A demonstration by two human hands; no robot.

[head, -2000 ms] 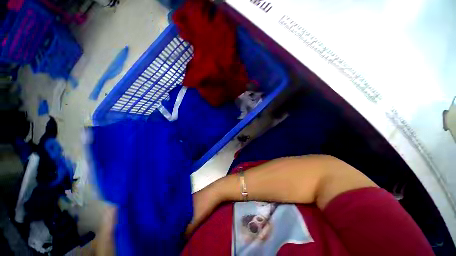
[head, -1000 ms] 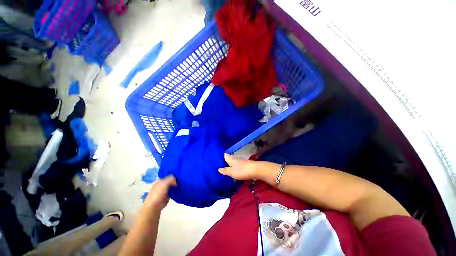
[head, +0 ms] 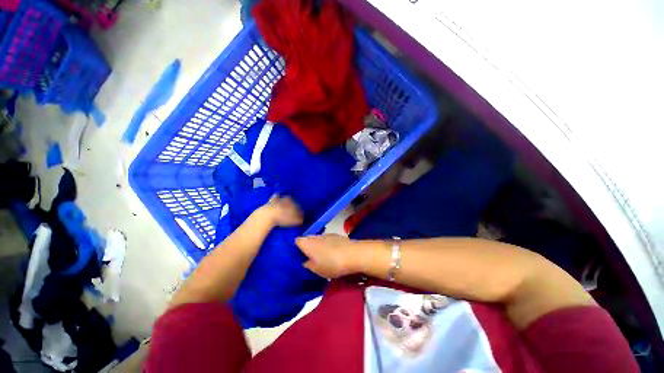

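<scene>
Bright blue cloth (head: 273, 280) hangs in a bunch over the near rim of the blue plastic basket (head: 166, 154). More blue cloth with white strips (head: 309, 175) lies inside the basket. My left hand (head: 284, 211) is on the cloth at the basket's near side; it is slightly blurred and its fingertips are hidden. My right hand (head: 325, 255) is closed on the right edge of the hanging cloth, just outside the rim.
A dark red cloth (head: 317, 80) hangs over the basket's far edge. A crumpled pale piece (head: 373, 148) lies in its right corner. The white table (head: 539, 95) curves along the right. Scraps (head: 62, 255) and other baskets (head: 76, 69) are on the floor at left.
The blue cloth, first lifted in front of the basket, is now lower against its near rim. My left hand has moved up and right onto the cloth over the basket.
</scene>
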